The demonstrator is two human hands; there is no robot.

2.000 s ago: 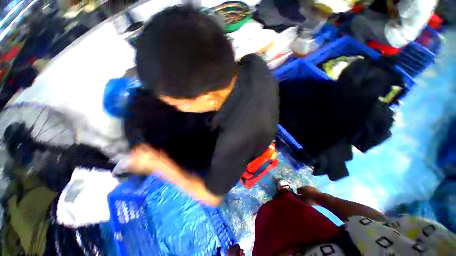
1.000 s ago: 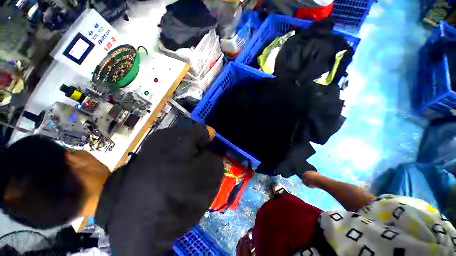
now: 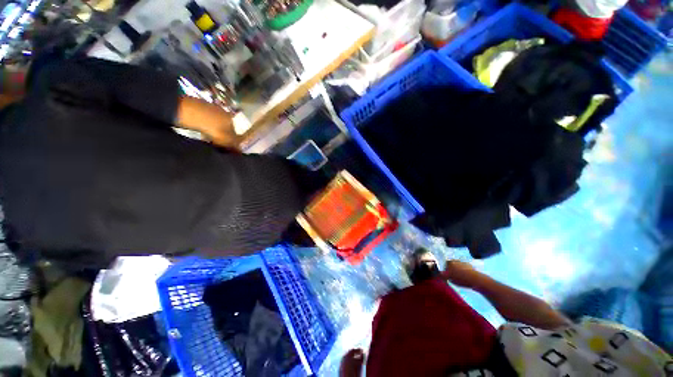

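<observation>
My right hand (image 3: 461,274) hangs low beside my dark red lower garment; it is small and blurred, and I cannot tell whether it holds anything. My left hand is not in view. A black garment heap (image 3: 450,147) overflows a blue crate (image 3: 385,177) just beyond my right hand. A red stool with a tan-edged seat (image 3: 345,213) stands in front of my feet. A second blue crate (image 3: 173,294) at the bottom left holds dark cloth (image 3: 258,331).
A person in black (image 3: 147,191) bends at the left, one forearm by the wood-edged machine table (image 3: 325,37). A machine (image 3: 236,51) and part of a green tray (image 3: 289,16) show on it. A white bundle (image 3: 129,287) lies beside the lower crate. Blue floor (image 3: 550,235) shows at the right.
The view has swung left and down. The person in black has shifted, uncovering the stool seat and lower crate. The crate's blue liner seen two seconds ago no longer shows, and dark cloth is visible inside.
</observation>
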